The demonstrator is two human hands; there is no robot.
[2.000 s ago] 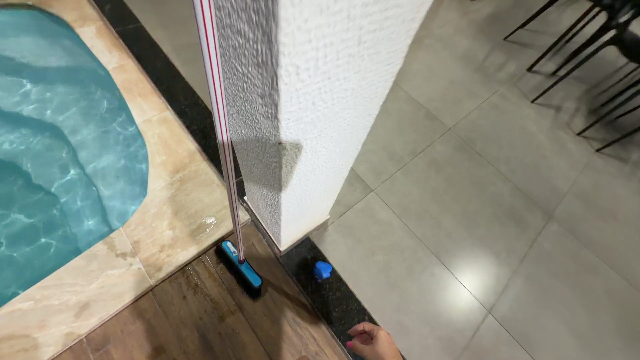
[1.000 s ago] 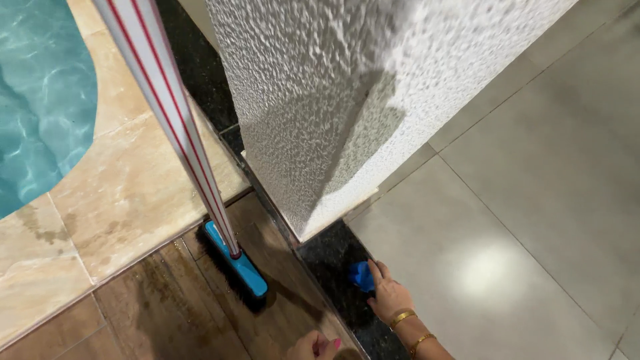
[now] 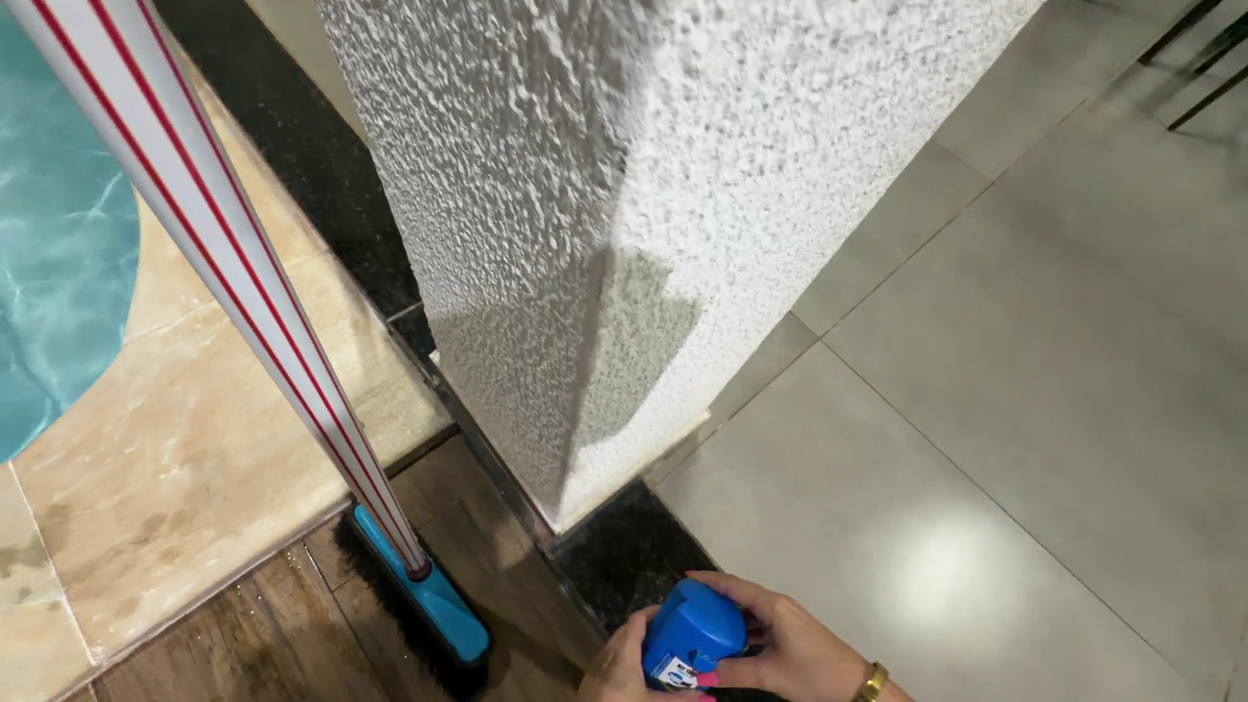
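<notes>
Near the bottom edge, my left hand (image 3: pixel 624 658) and my right hand (image 3: pixel 780 639) both hold a blue plastic container (image 3: pixel 694 629) that has a label on its side. My right hand has a gold bracelet at its wrist and grips the container from the right; my left hand presses on its left side. To the left of my hands, a blue push broom (image 3: pixel 424 590) with dark bristles rests on the wood-look floor. Its white handle with red stripes (image 3: pixel 234 244) rises to the upper left.
A textured white pillar (image 3: pixel 624 244) stands ahead, with a black stone strip (image 3: pixel 629 551) at its foot. A pool (image 3: pixel 63 244) with a beige stone edge (image 3: pixel 224 419) lies left. Gray floor tiles (image 3: pixel 975 409) spread right, and thin dark furniture legs (image 3: pixel 1209 88) show at upper right.
The blue container was on the black strip two seconds ago, then my right hand reached it. Now it is lifted, with both hands around it. The view has moved closer to the pillar.
</notes>
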